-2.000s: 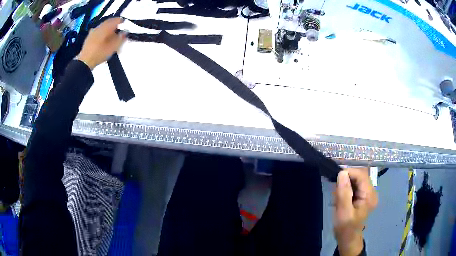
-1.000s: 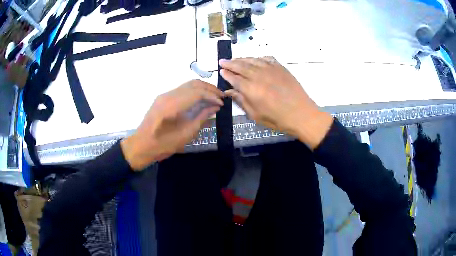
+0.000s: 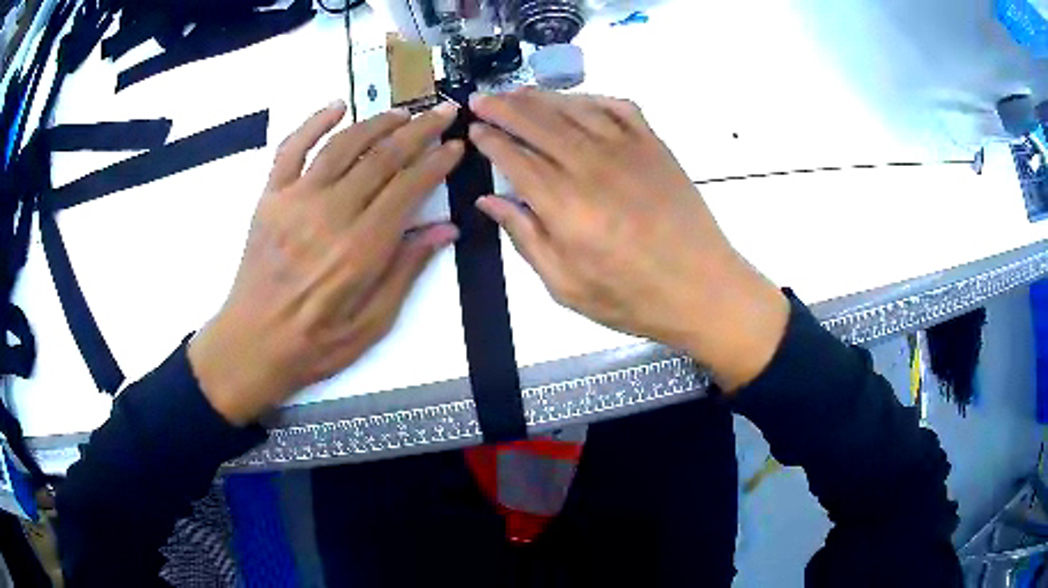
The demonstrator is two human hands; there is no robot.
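A black strip (image 3: 486,310) runs from the presser foot (image 3: 462,83) straight toward me and over the table's front edge. My left hand (image 3: 345,236) lies on its left side, fingertips on the strip's edge just before the foot. My right hand (image 3: 609,207) lies on its right side, fingertips on the strip near the foot. Both hands are flat with fingers spread and press the strip down. The strip's far end is hidden at the foot. A tan block (image 3: 411,71) sits left of the foot.
Loose black strips (image 3: 161,159) lie on the table at left, with a tangled black heap (image 3: 207,29) behind. The machine's round dark part (image 3: 549,18) and a pale knob (image 3: 556,66) are right of the foot. A tape scale (image 3: 621,391) lines the front edge.
The strip was stretched diagonally between my hands, then laid straight before the foot. Both hands have moved forward with it, up to the foot. The view has shifted.
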